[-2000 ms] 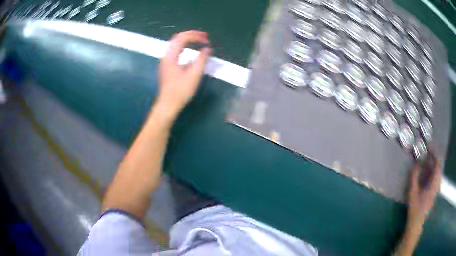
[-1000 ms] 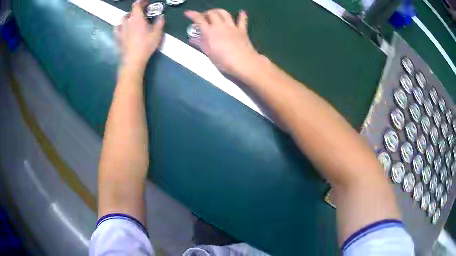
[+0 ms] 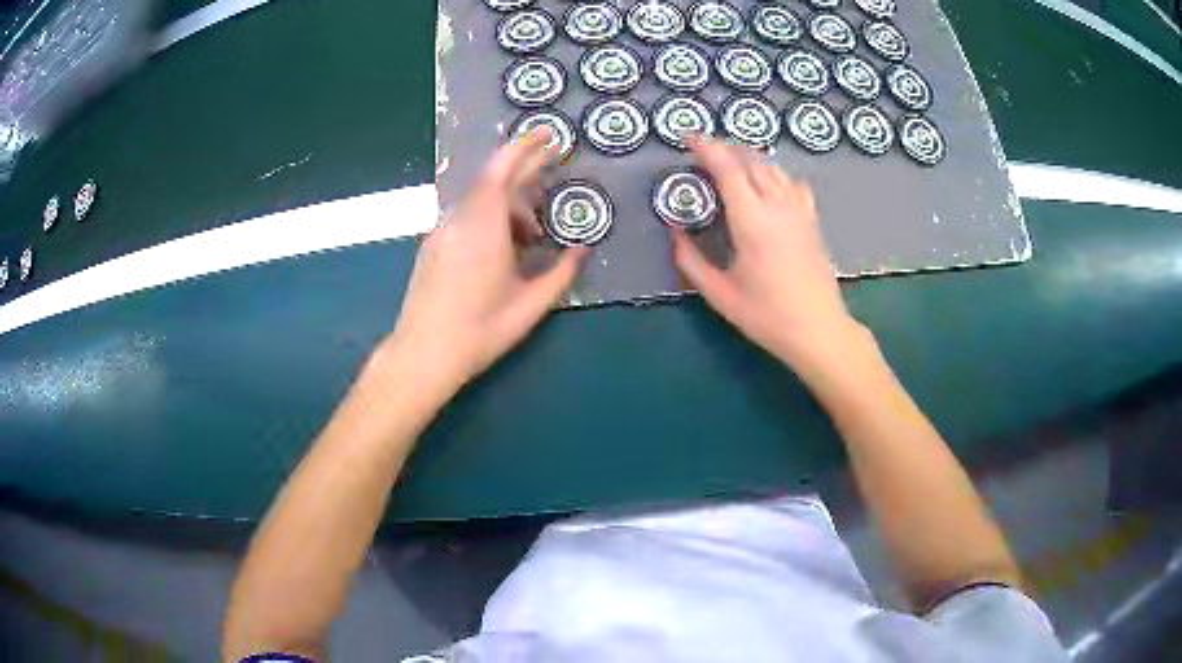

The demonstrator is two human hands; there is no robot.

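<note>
My left hand (image 3: 473, 266) is at the near left part of the grey board (image 3: 894, 220). Its thumb and fingers are around a round metal part (image 3: 579, 213), at the board surface. My right hand (image 3: 771, 246) has another round metal part (image 3: 684, 200) between its thumb and fingertips, a short gap to the right of the first. Both parts face up, on the near side of the nearest row (image 3: 616, 124). My left fingertips partly cover the leftmost disc of that row.
More rows of discs cover the far part of the board. Several loose discs (image 3: 84, 200) lie on the dark green belt (image 3: 311, 117) at the left. A shiny clear tray-like item (image 3: 65, 58) is at the far left. A white guide line (image 3: 259, 257) runs beside the board.
Both hands have moved from the loose discs on the belt to the board, each with a disc. The view has turned, so the board is now in front of me.
</note>
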